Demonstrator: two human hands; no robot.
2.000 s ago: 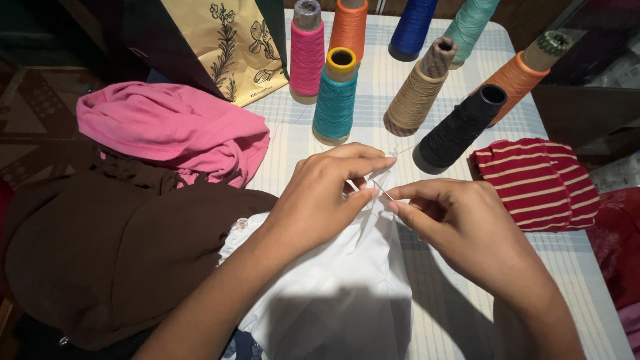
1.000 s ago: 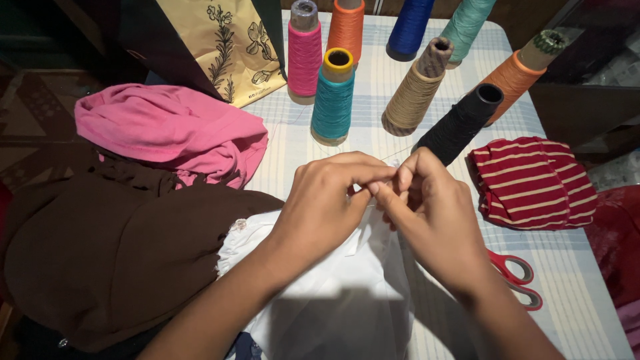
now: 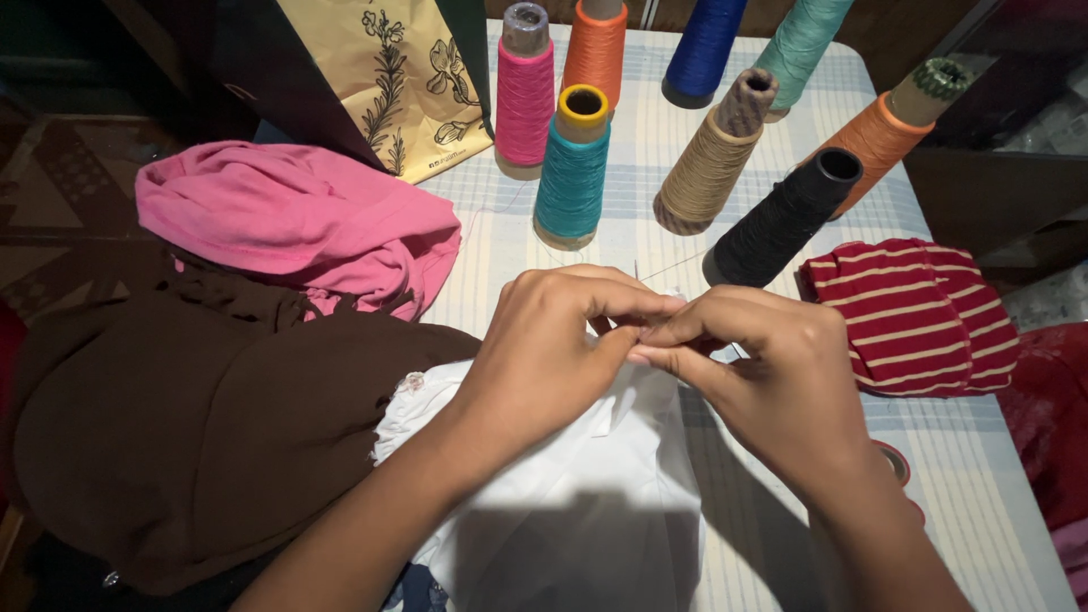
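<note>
My left hand (image 3: 561,340) pinches the upper edge of a white cloth (image 3: 586,493) between thumb and fingers. My right hand (image 3: 756,357) meets it there, thumb and fingertips closed together at the same spot on the cloth. A thin metal needle (image 3: 637,269) seems to stick up just beyond the fingertips; what lies between the fingers is hidden. Near the fingertips a fine dark thread (image 3: 671,269) runs toward the cone of black thread (image 3: 778,225). Gathered trim with a small ornament (image 3: 412,382) edges the cloth at its left.
Several thread cones stand behind my hands, among them a teal one (image 3: 572,183) and a beige one (image 3: 710,166). Pink cloth (image 3: 297,204) and brown cloth (image 3: 212,425) lie left. Right are folded red striped cloth (image 3: 914,319) and red-handled scissors (image 3: 901,459), partly behind my forearm. A paper bag (image 3: 399,76) stands behind.
My right hand, apart from my left two seconds ago with a needle in its fingers, has come in against the left fingertips. My right forearm now covers more of the scissors than one second ago.
</note>
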